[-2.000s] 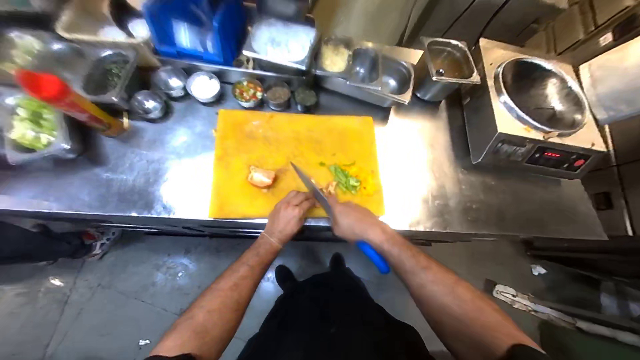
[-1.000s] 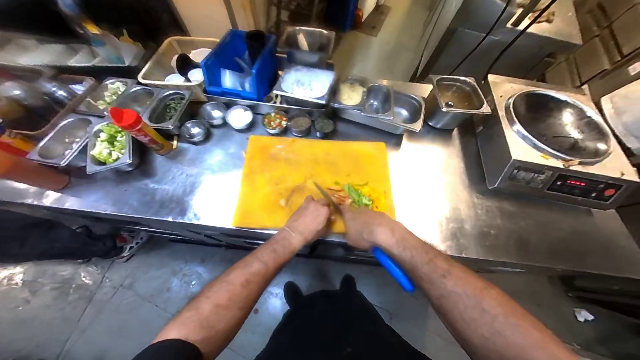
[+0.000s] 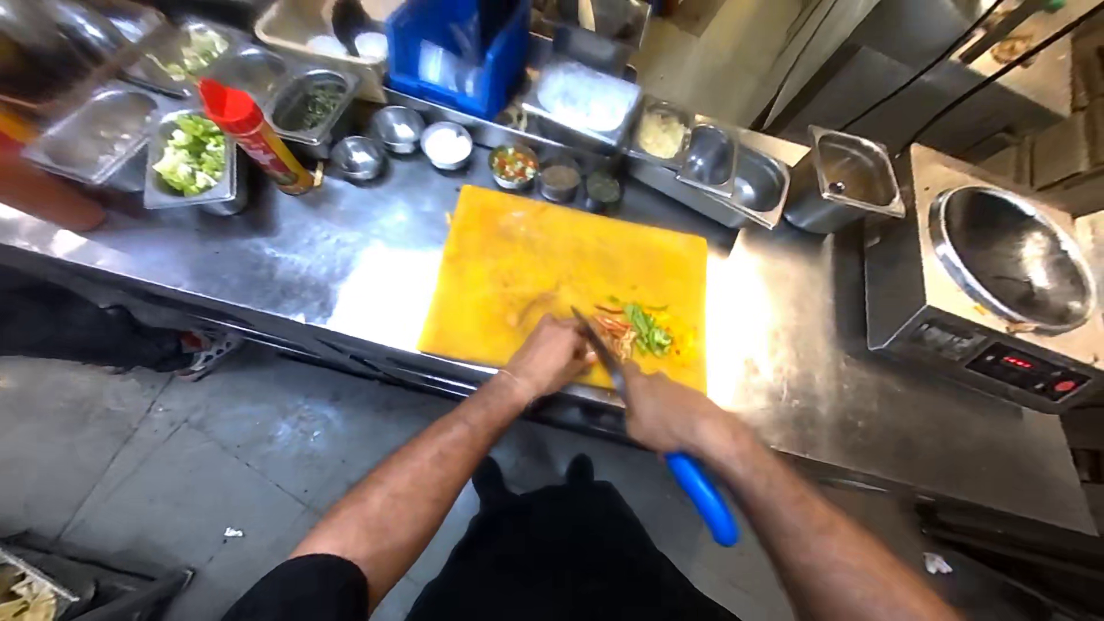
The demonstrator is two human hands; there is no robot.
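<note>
My right hand (image 3: 668,410) is closed around a knife, whose blue handle (image 3: 703,500) sticks out behind it and whose blade (image 3: 599,345) points up and left over the yellow cutting board (image 3: 561,250). At the blade's left side, my left hand (image 3: 552,349) has its fingers curled down on the board; a small piece of food seems to be under the fingertips, mostly hidden. Right of the blade lie sliced green vegetable strips (image 3: 647,329), with reddish strips (image 3: 612,325) beside them.
Behind the board stand small bowls, one with diced vegetables (image 3: 513,166), and a blue bin (image 3: 457,65). A red-capped bottle (image 3: 254,138) and a pan of chopped greens (image 3: 191,155) are at the left. A countertop cooker (image 3: 1013,259) stands right. Another person's leg (image 3: 95,332) shows at left.
The pale piece that lay uncovered on the board two seconds ago no longer shows there. My left hand has come close to the blade. The knife stays in my right hand.
</note>
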